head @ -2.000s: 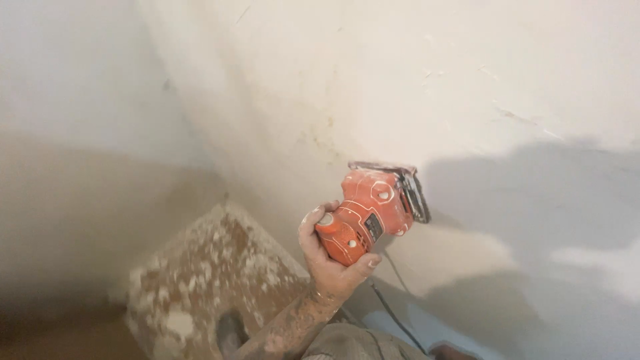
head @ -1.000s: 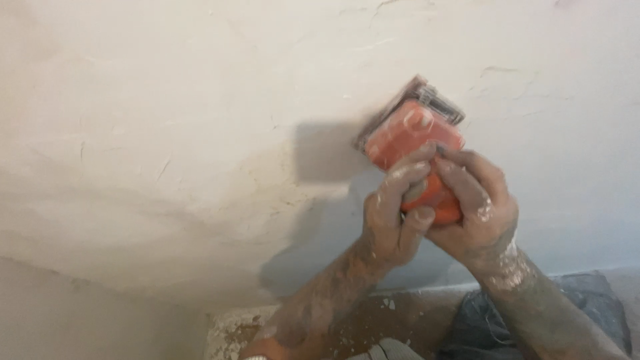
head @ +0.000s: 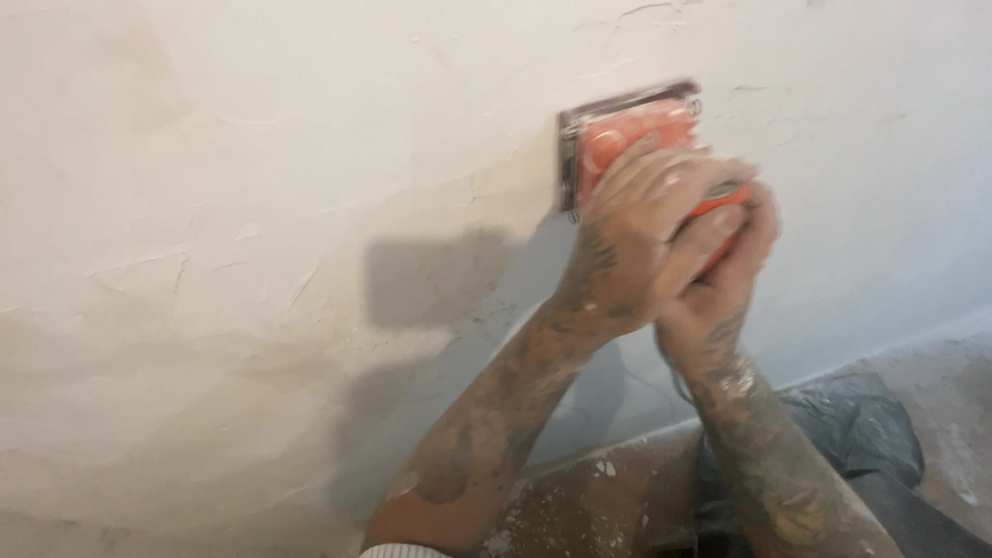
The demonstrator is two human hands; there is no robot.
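Note:
An orange-red electric sheet sander (head: pixel 637 128) has its dark-edged flat pad against the off-white plastered wall (head: pixel 232 155), right of the middle of the view. Over the sander's body lies my left hand (head: pixel 639 225), its fingers spread across the front and its thumb near the rear. My right hand (head: pixel 732 263) is wrapped around the orange grip behind it, partly hidden by my left hand. A dark cord hangs beside my right wrist. The hands and tool look slightly blurred.
Fine cracks and raised ridges mark the wall, and shadows fall on it left of my arms. Below, the brown floor (head: pixel 597 496) bears white flakes and dust. A dark plastic bag or sheet (head: pixel 852 426) lies at the foot of the wall, lower right.
Two seconds ago one hand held the sander; now both do. Since one second ago, my left hand has moved forward over the sander's body, and the sander has turned. The view has shifted strongly.

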